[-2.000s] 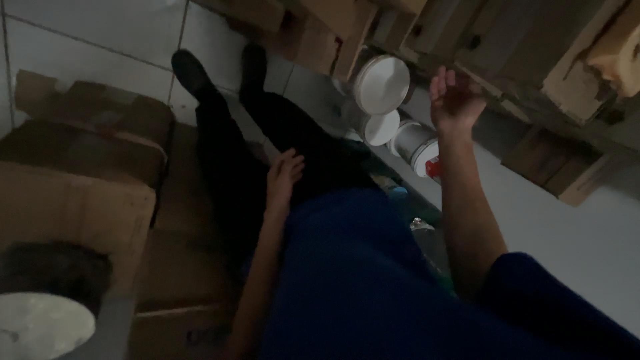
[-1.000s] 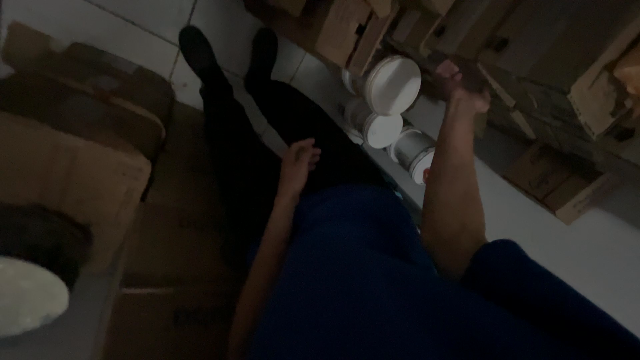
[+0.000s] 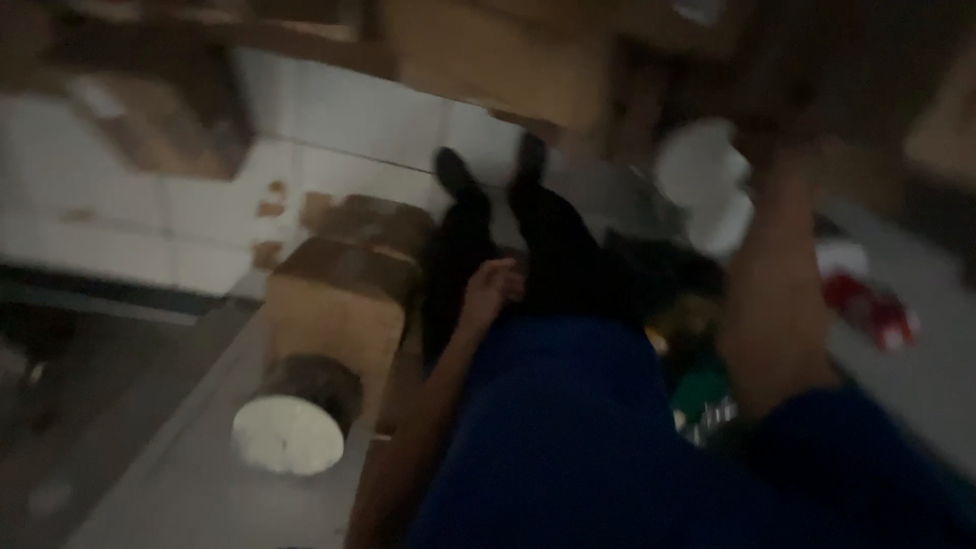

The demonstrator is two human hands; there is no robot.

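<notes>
My left hand (image 3: 492,288) hangs in front of my dark trousers, fingers loosely curled, with nothing seen in it. Left of it stands a cardboard box (image 3: 335,313), and near that a dark round container with a pale round top (image 3: 288,435). My right arm reaches up at the right. My right hand (image 3: 785,137) is dark and blurred at its end, beside white round tubs (image 3: 705,179); whether it touches or holds anything cannot be told.
Cardboard boxes (image 3: 496,61) line the top of the view. Another box (image 3: 164,114) stands on the white tiled floor (image 3: 358,114) at the upper left. A red object (image 3: 869,309) lies right of my right forearm, and green items (image 3: 698,389) are beside my body.
The view has shifted and blurred, now showing more floor at the left. My right hand, with fingers apart two seconds ago, is now indistinct.
</notes>
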